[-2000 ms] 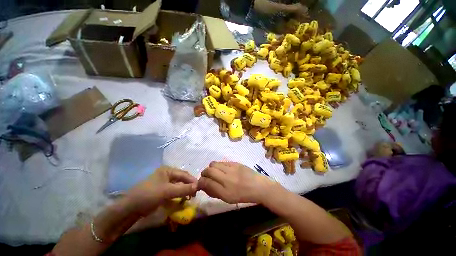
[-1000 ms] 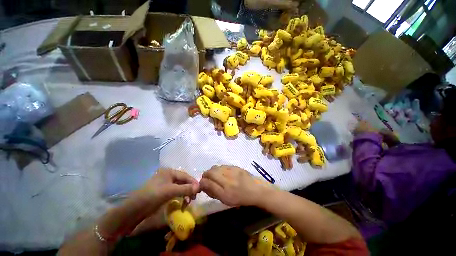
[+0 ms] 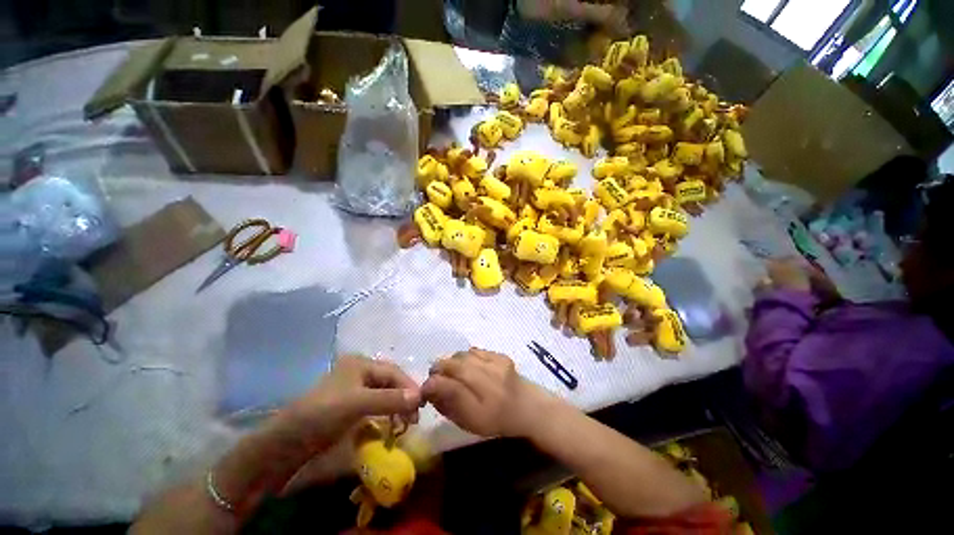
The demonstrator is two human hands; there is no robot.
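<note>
A yellow plush pendant (image 3: 386,472) with a face and orange-brown limbs hangs below my fingertips, at the table's front edge. My left hand (image 3: 361,395) pinches at the top of the toy, where a small dark loop shows. My right hand (image 3: 476,391) is closed with its fingertips touching those of my left hand. The cord between them is too small to make out. Thread snips (image 3: 552,365) lie on the cloth right of my hands. A bundle of white cords (image 3: 362,296) lies beside the grey sheet (image 3: 277,348).
A large pile of yellow toys (image 3: 565,225) lies ahead to the right. Scissors (image 3: 247,251) and cardboard (image 3: 157,258) lie left. Two open cartons (image 3: 214,134) and a clear bag (image 3: 378,146) stand behind. A carton of toys (image 3: 565,509) is below the edge. A person's purple sleeve (image 3: 826,366) is at right.
The plush pendant has swung and turned below my left hand, showing its face. My hands stay together, my right hand slightly lower. The camera view has shifted a little.
</note>
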